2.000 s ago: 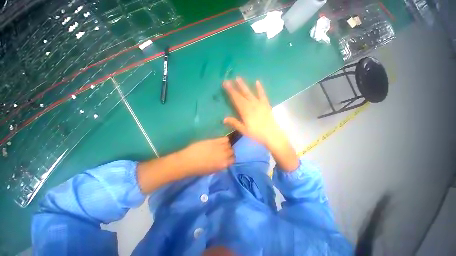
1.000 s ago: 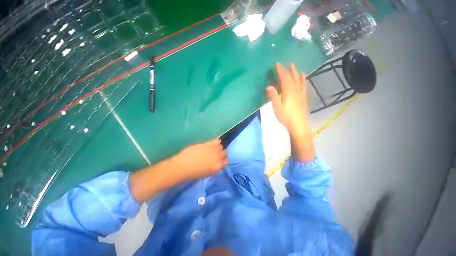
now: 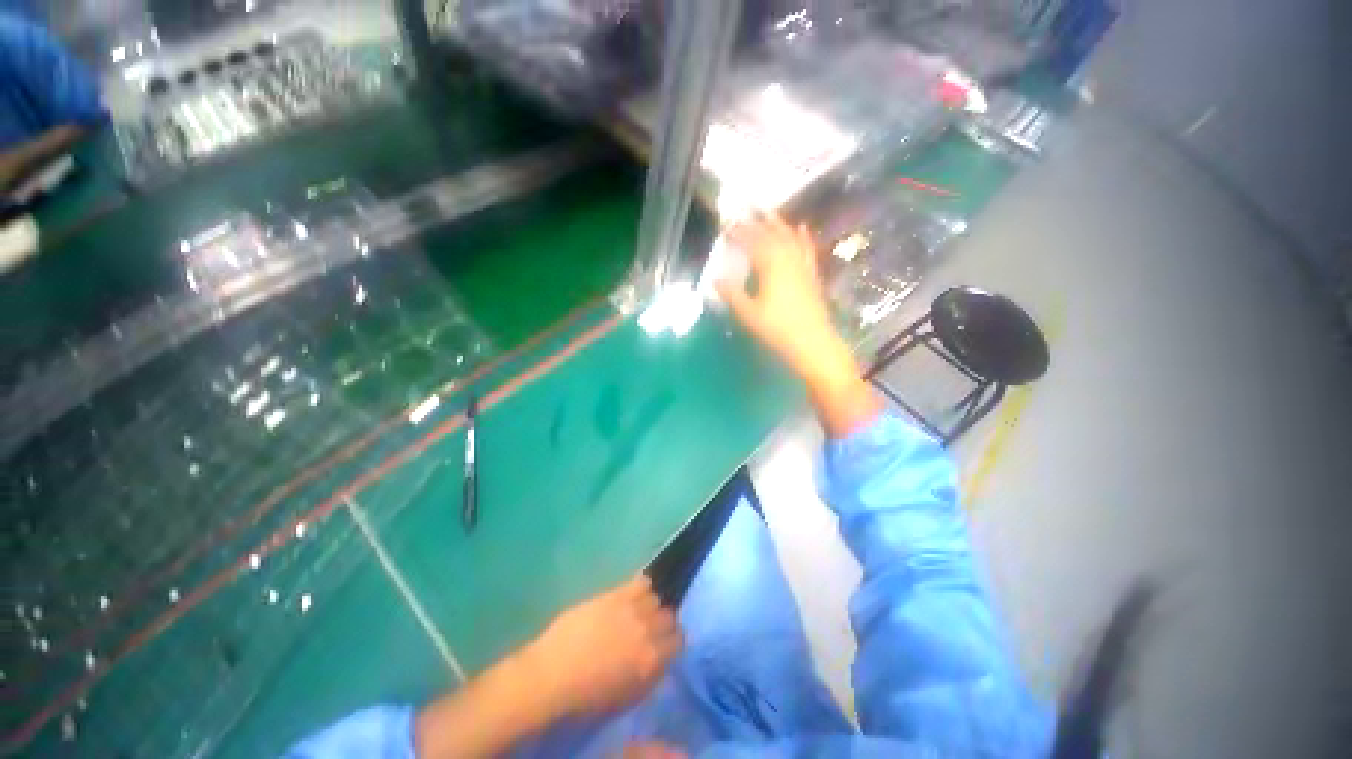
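My right hand (image 3: 779, 297) is at the back right of the green mat (image 3: 571, 445), with its fingers at a whitish bottle (image 3: 731, 267). The hand covers part of the bottle, and glare and blur hide whether it grips it. A crumpled white wipe (image 3: 670, 309) lies just left of the bottle, by the foot of the post. My left hand (image 3: 611, 645) is curled closed at the mat's front edge, with nothing seen in it. Wet streaks show on the mat's middle.
A black marker pen (image 3: 470, 467) lies on the mat. Clear trays with small white specks (image 3: 267, 386) cover the left. A metal post (image 3: 687, 134) stands behind the wipe. More clear packaging (image 3: 905, 252) lies right of my hand. A black stool (image 3: 989, 337) stands beyond the edge. A blue sleeve (image 3: 45, 74) shows top left.
My right hand has moved from over the mat's front edge to the bottle at the back. My left hand stays curled at the edge. The view has tilted up, showing the post and far bench.
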